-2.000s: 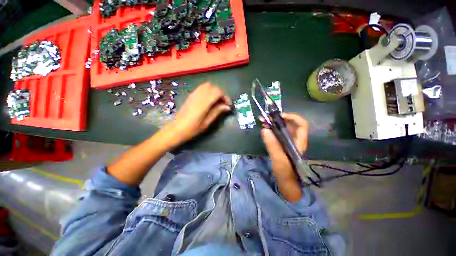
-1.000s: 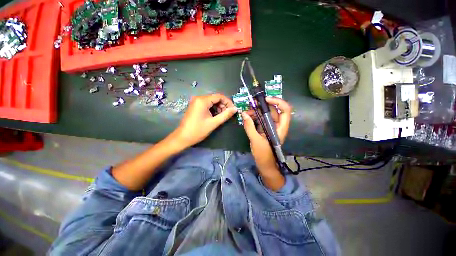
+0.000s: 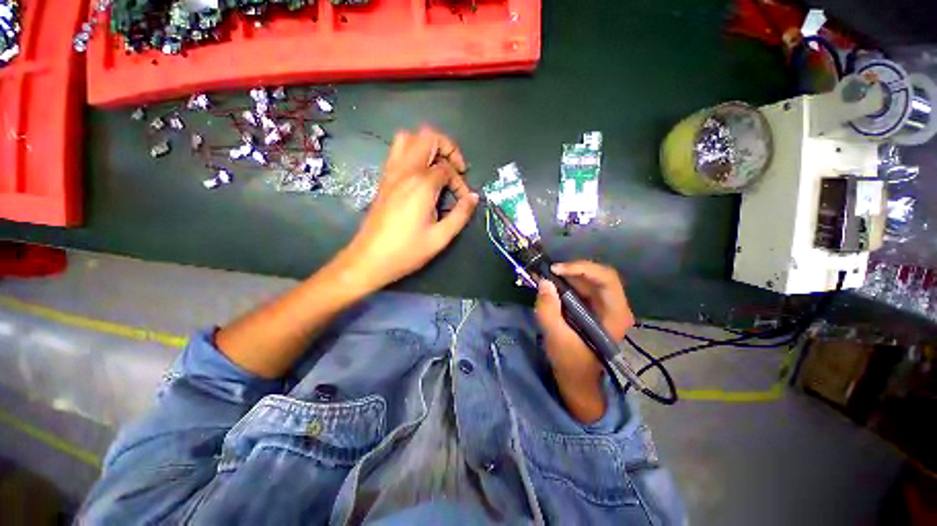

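Observation:
My right hand [image 3: 588,308] holds a black soldering iron [image 3: 575,308] with a thin pale curved line beside its tip. The tip points up and left, at the left edge of a green and white circuit board [image 3: 512,203] on the mat. My left hand [image 3: 416,200] is at the left of this board, its thumb and index finger close together near the iron's tip. Whether something small is between them cannot be told. A second circuit board [image 3: 579,179] lies to the right, upright in view, untouched.
Wired connectors [image 3: 269,134] lie scattered left of my left hand. Red trays [image 3: 452,39] with dark green boards stand behind. At right are a yellowish-green pot [image 3: 709,152], a cream-white box [image 3: 786,226] and a silver wire reel [image 3: 886,98]. A black cord [image 3: 709,339] loops toward the box.
The iron has dropped lower and its tip now points further left. My right hand has moved away from the left board, which shows more fully. My left hand's fingers have risen slightly.

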